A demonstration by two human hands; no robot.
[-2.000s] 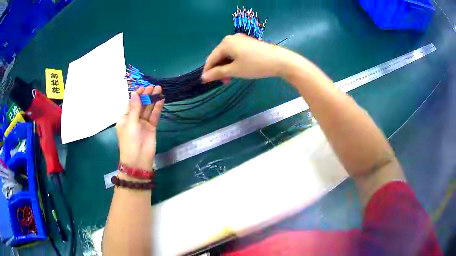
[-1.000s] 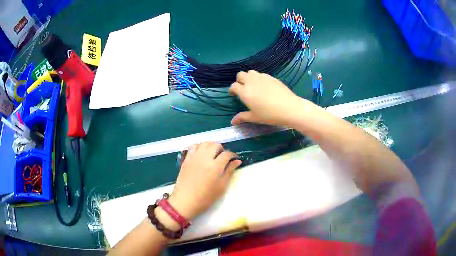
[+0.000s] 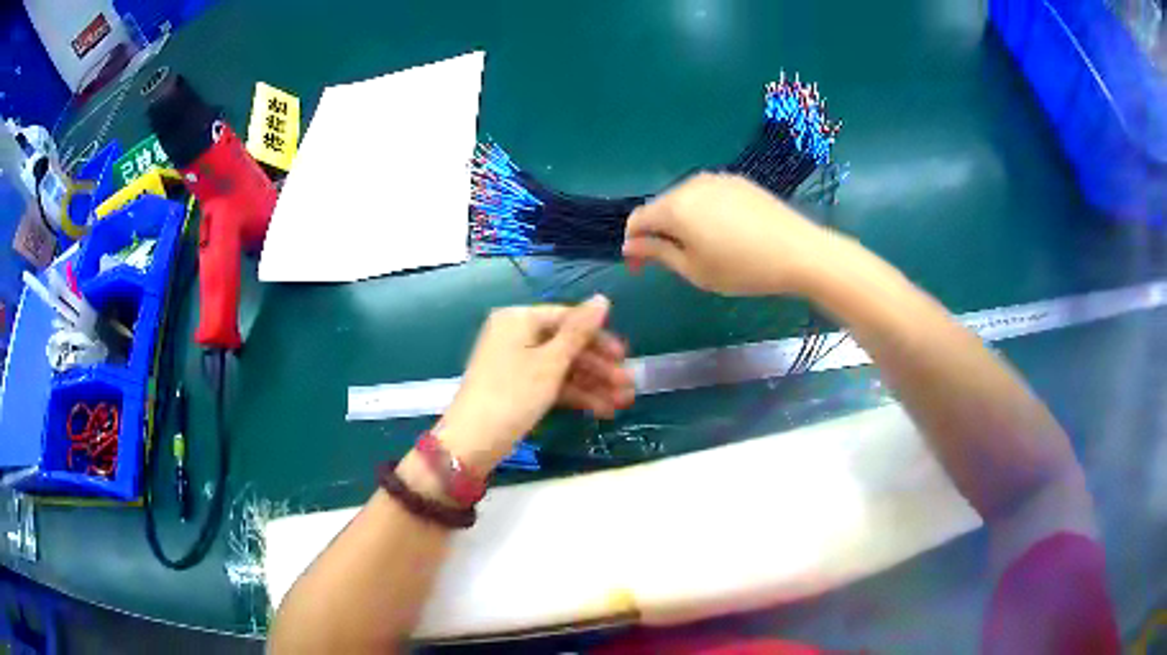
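Observation:
A thick curved bundle of black leads (image 3: 582, 225) with blue sleeved ends lies on the green mat, its left ends beside a white paper sheet (image 3: 384, 173). My right hand (image 3: 717, 237) is over the bundle's middle with fingertips drawn together; whether they hold a lead is hidden. My left hand (image 3: 544, 371) is above the steel ruler (image 3: 717, 365), fingers apart, with nothing visible in it. Blue sleeved ends (image 3: 521, 454) show below my left hand, by the white pad (image 3: 717, 512). A few thin black leads cross the ruler near my right forearm.
A red heat gun (image 3: 225, 230) with a black cord lies at the left, beside a yellow label (image 3: 274, 126) and blue parts bins (image 3: 96, 435) holding red loops and white items. Another blue bin (image 3: 1088, 115) stands at the upper right. Clear wispy strands lie near the pad.
My left hand has lifted from the small group of leads by the pad, and its fingers have spread. My right hand has moved up onto the main bundle. The camera view has shifted slightly.

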